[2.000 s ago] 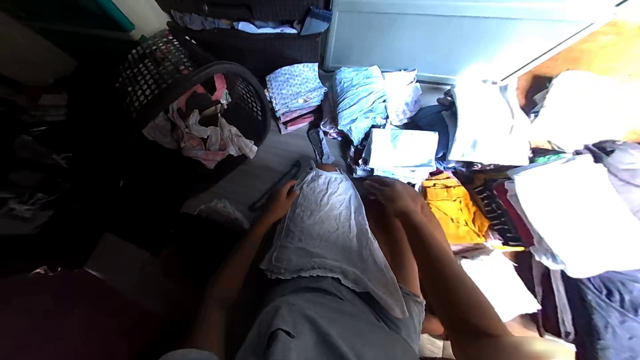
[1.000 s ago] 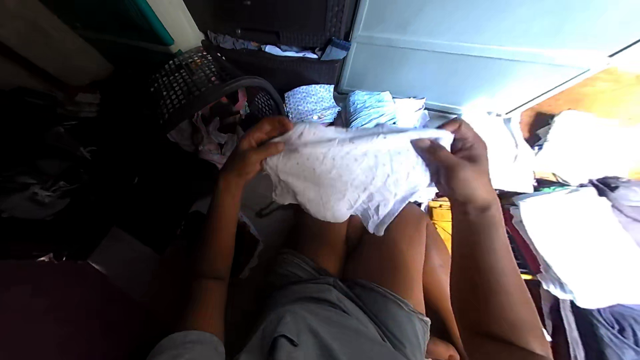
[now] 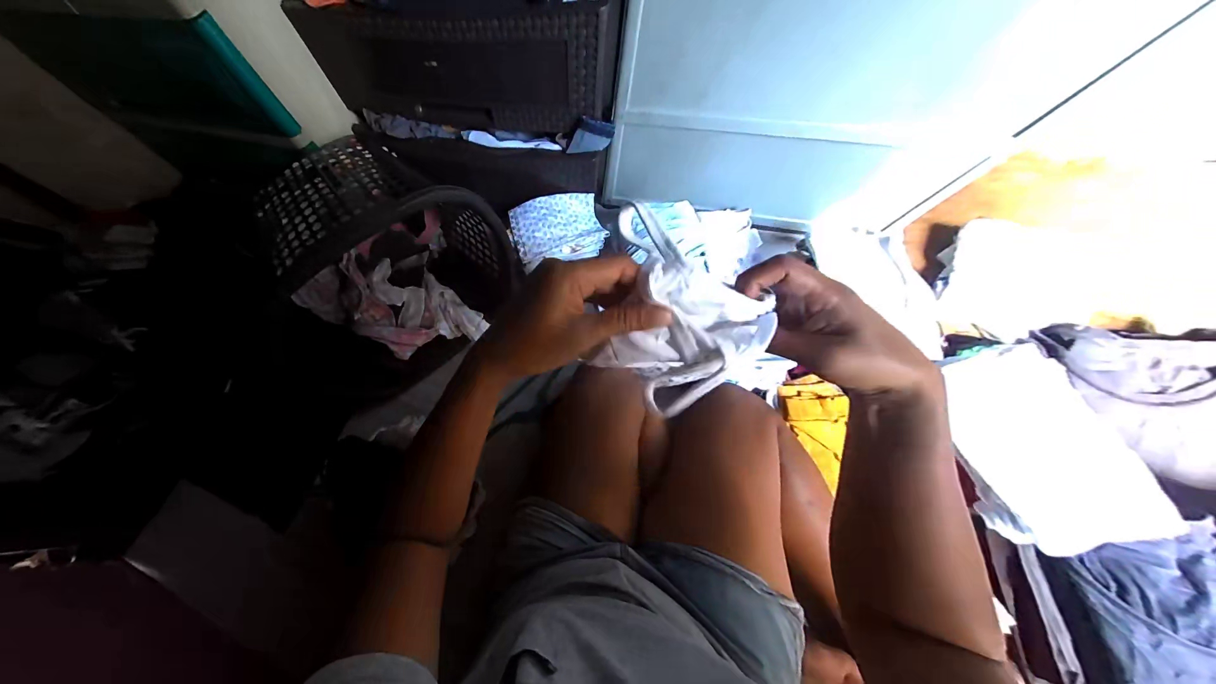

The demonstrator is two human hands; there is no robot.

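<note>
A small white cloth garment point(image 3: 698, 318) with narrow straps or bands is held up above my knees, bunched between both hands. On its left edge, my left hand point(image 3: 570, 313) pinches the fabric between thumb and fingers. My right hand point(image 3: 822, 323) grips its right side, with the fingers curled toward me. One band loops up above the garment and another hangs below it. Beyond it lie a folded blue-patterned cloth point(image 3: 556, 226) and light blue folded cloths, partly hidden behind the garment.
A dark perforated plastic basket point(image 3: 328, 214) lies tipped at the left, with crumpled pink and white clothes point(image 3: 404, 294) in it. Yellow folded cloth point(image 3: 815, 418), a white folded cloth point(image 3: 1064, 446) and blue clothes point(image 3: 1140, 598) lie at the right. A dark woven-pattern drawer unit point(image 3: 475, 66) stands behind.
The white cloth lay over my lap, then was stretched wide between my hands; now a white garment with bands is bunched between them, and the hands are closer together.
</note>
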